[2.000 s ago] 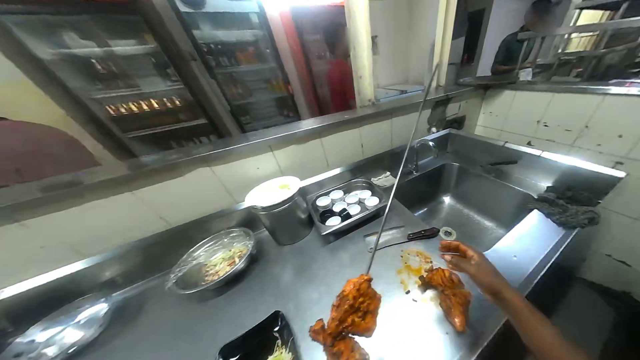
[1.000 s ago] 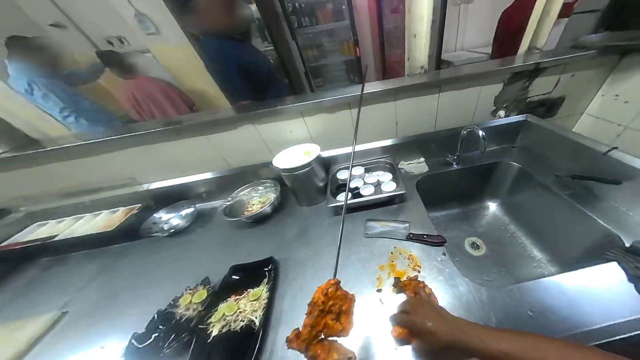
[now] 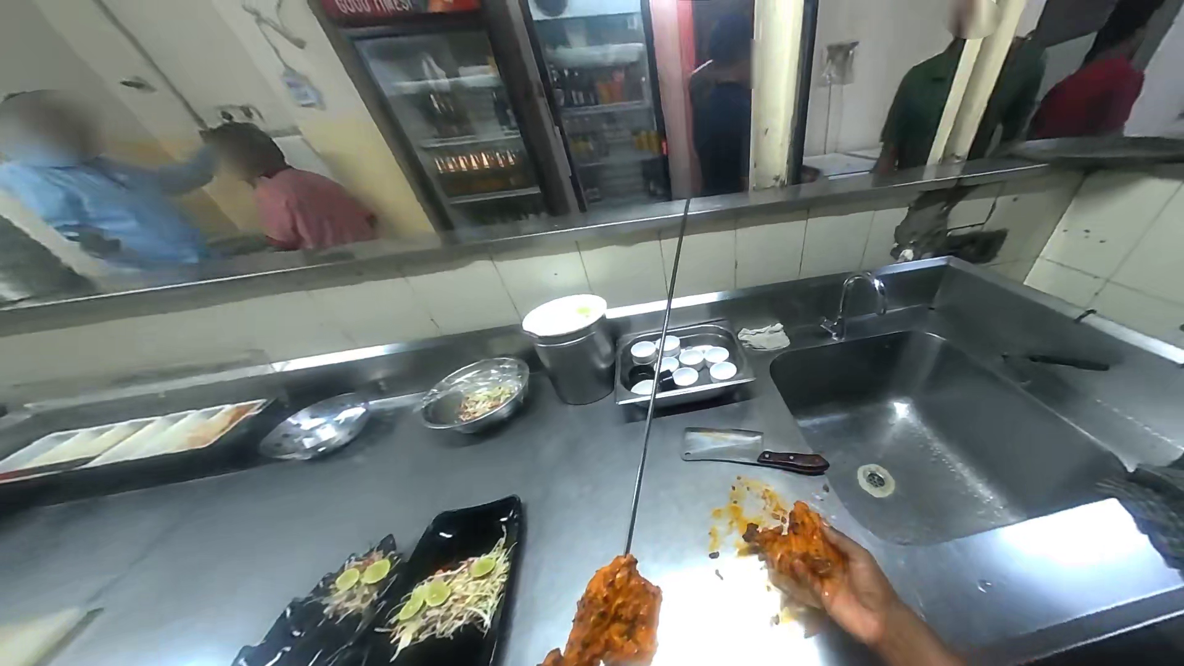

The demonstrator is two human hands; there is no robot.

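Observation:
My right hand [image 3: 856,587] holds a piece of orange-red coated roasted meat [image 3: 800,550], just over a patch of orange sauce [image 3: 745,504] on the steel counter. To its left, more of the same meat [image 3: 618,606] is threaded on a long metal skewer [image 3: 652,407], which slants up toward the ledge. My left hand is not in view. A cleaver [image 3: 726,445] with a dark handle lies beyond the sauce. Left of the skewer are two black platters, one long [image 3: 513,555] and one with a wavy rim [image 3: 277,638], both bearing shredded vegetables and lime slices.
A steel sink [image 3: 925,435] with a tap [image 3: 846,301] is at right. Along the back stand a tray of small white cups [image 3: 684,393], a lidded steel pot [image 3: 578,365], a wrapped bowl [image 3: 474,393] and a row of white containers [image 3: 129,439]. Several people are beyond the ledge.
My right hand, earlier open beside the meat on the counter, has taken hold of that piece and now has it raised and turned. The view has swung left since two seconds ago.

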